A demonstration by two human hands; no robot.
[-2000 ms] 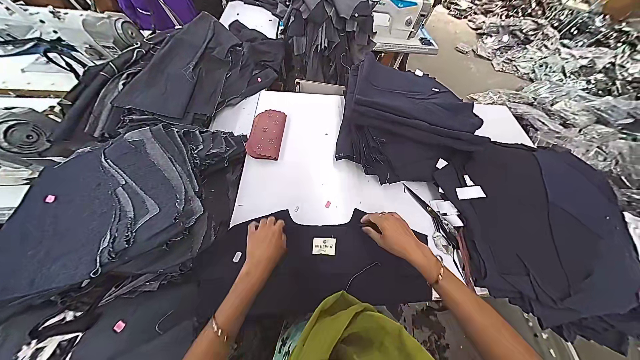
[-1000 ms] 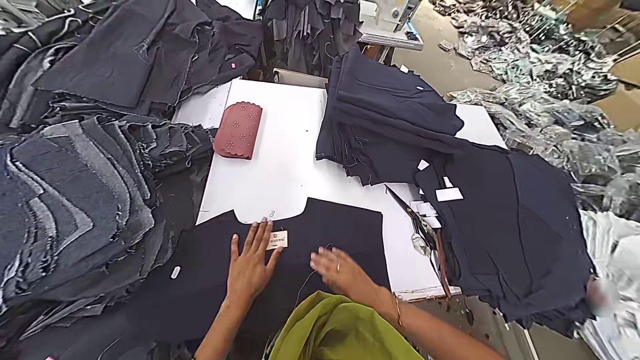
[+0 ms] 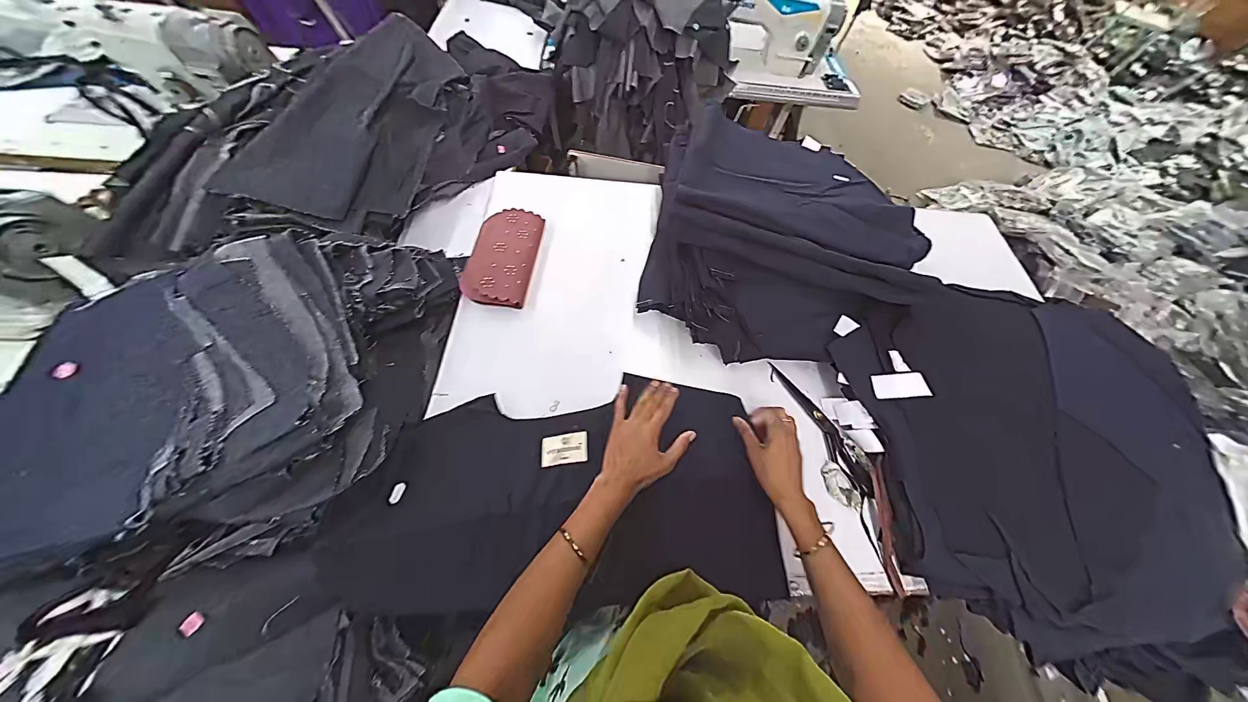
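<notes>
A dark navy cut fabric panel (image 3: 682,487) lies flat at the near edge of the white tabletop (image 3: 575,331), its notched neck edge facing away from me. A cream label (image 3: 565,449) bearing writing sits on it near the notch, and a small white sticker (image 3: 397,493) lies to the left. My left hand (image 3: 643,434) rests on the panel, right of the label, fingers apart. My right hand (image 3: 775,453) is at the panel's upper right edge with fingers bent; whether it pinches the cloth cannot be told. Black scissors (image 3: 824,419) lie right of it.
Layered dark fabric pieces (image 3: 234,380) are heaped at left, more navy pieces (image 3: 1053,439) at right and a folded navy stack (image 3: 780,224) beyond. A red patterned case (image 3: 504,258) lies on the table. White paper tags (image 3: 902,385) are near the scissors. A sewing machine (image 3: 780,39) stands behind.
Since one second ago, my left hand has moved from beside the label to the panel's upper part, and my right hand has moved out to its right edge. Two seconds ago both hands flanked the notch.
</notes>
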